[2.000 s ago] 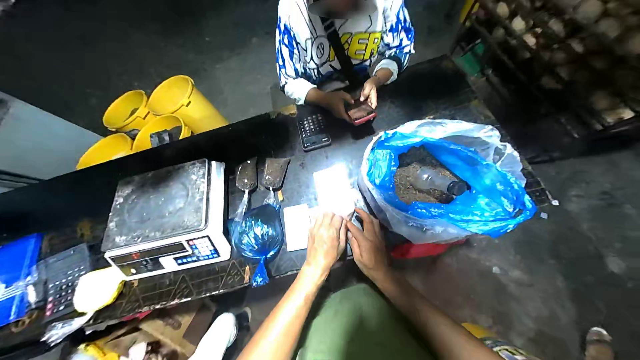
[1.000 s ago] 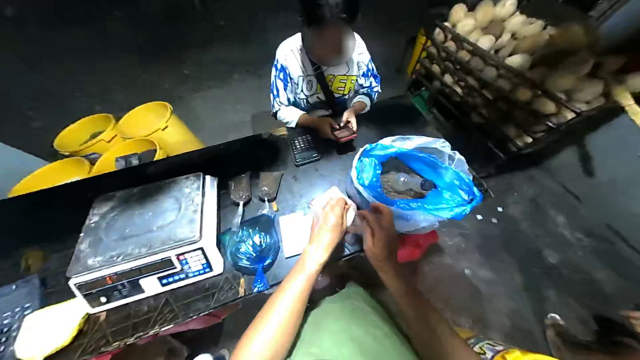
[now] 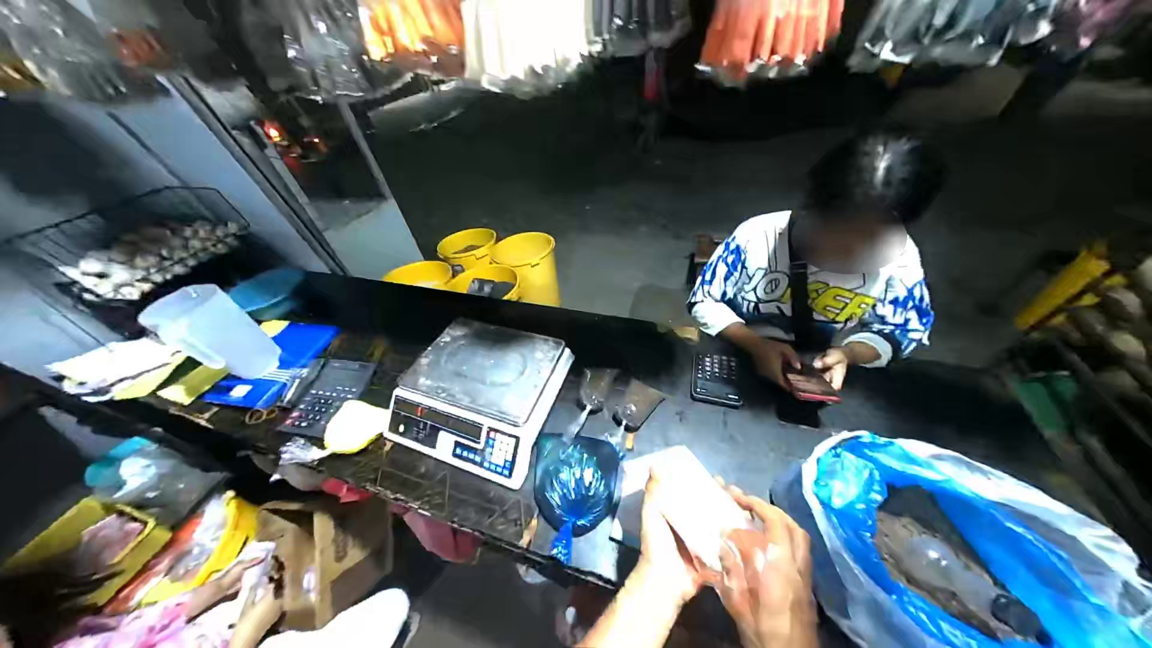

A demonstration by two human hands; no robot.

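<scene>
My left hand (image 3: 668, 540) and my right hand (image 3: 765, 562) both hold a white paper pad (image 3: 697, 499) above the counter. Part of another white sheet (image 3: 633, 495) lies under and left of it. A tied blue plastic bag (image 3: 578, 486) sits left of my hands, with two small clear bags (image 3: 630, 405) of dark contents behind it. Farther left stands a white digital scale (image 3: 477, 396). Right of my hands is a large sack lined with blue plastic (image 3: 846, 477), holding brown grainy contents and a clear plastic bottle (image 3: 954, 576).
Across the counter (image 3: 666, 423), a person (image 3: 810, 288) holds a phone (image 3: 813, 385) near a black calculator (image 3: 717, 376). Another calculator (image 3: 328, 396), a blue folder (image 3: 301, 346) and a translucent container (image 3: 211, 328) lie left. Yellow buckets (image 3: 526, 261) stand beyond; filled bags (image 3: 765, 36) hang above.
The view has swung left and up, showing hanging bags and the counter's left end. My hands have gone from low over the counter to holding up the white pad.
</scene>
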